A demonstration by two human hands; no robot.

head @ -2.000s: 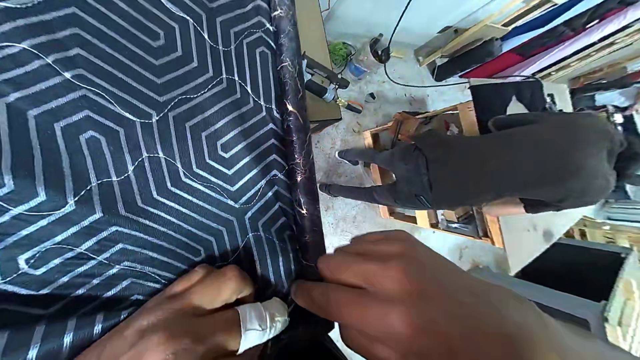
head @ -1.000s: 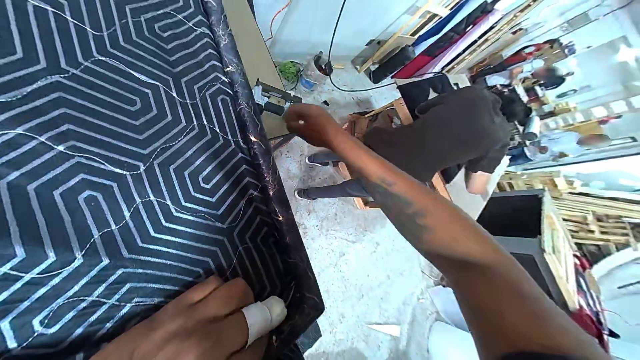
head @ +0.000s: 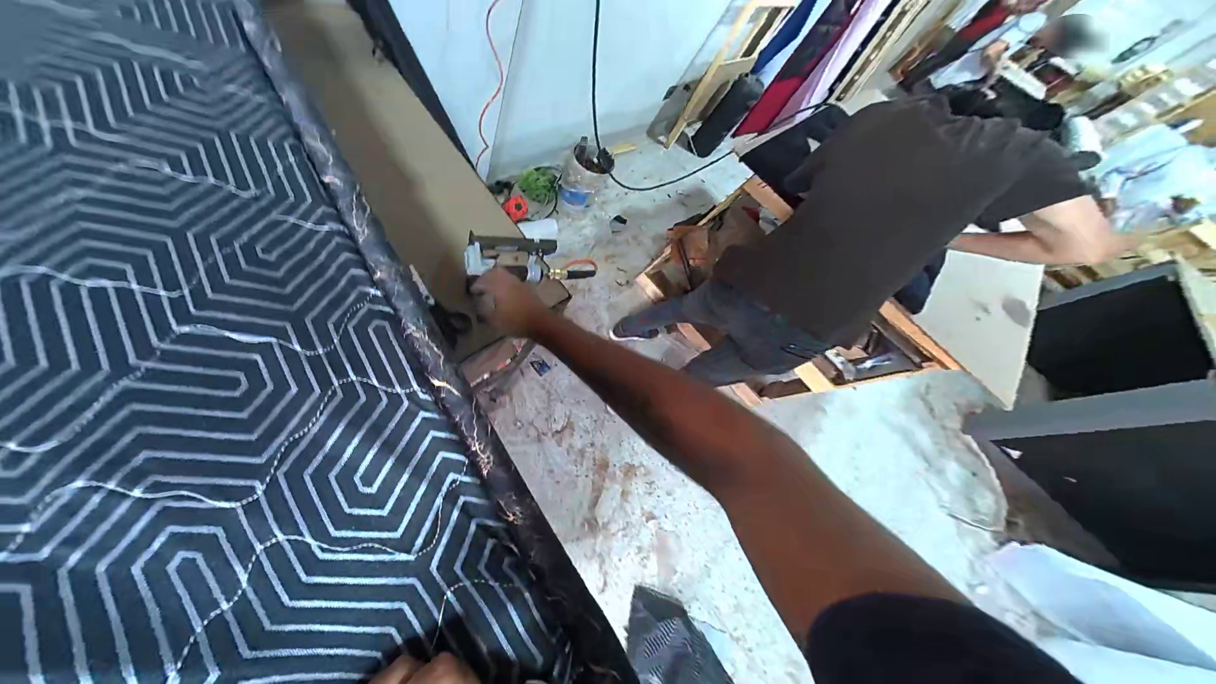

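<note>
Black fabric with pale maze-like lines and loose threads (head: 209, 380) covers a large flat piece on the left, with a frayed dark edge along its right side. My left hand (head: 427, 671) is at the bottom edge of the view, mostly cut off, at the fabric near its lower corner; its grip is hidden. My right arm is stretched out, and my right hand (head: 503, 302) is at a pneumatic staple gun (head: 513, 256) with a brass hose fitting, its fingers around the handle part. The gun lies on the end of a brown board beside the fabric.
The brown board (head: 380, 142) runs beside the fabric. A person in dark clothes (head: 883, 218) bends over a wooden frame (head: 807, 375). A bucket (head: 581, 176) stands by the wall, near a black cable (head: 596, 76). Fabric rolls (head: 807, 66) lean behind. Dark panels (head: 1121, 465) stand at right. Another person is farther back.
My right hand has left the fabric's lower corner, reached out past the edge and come to the staple gun. My left hand is now mostly out of view. The view has shifted.
</note>
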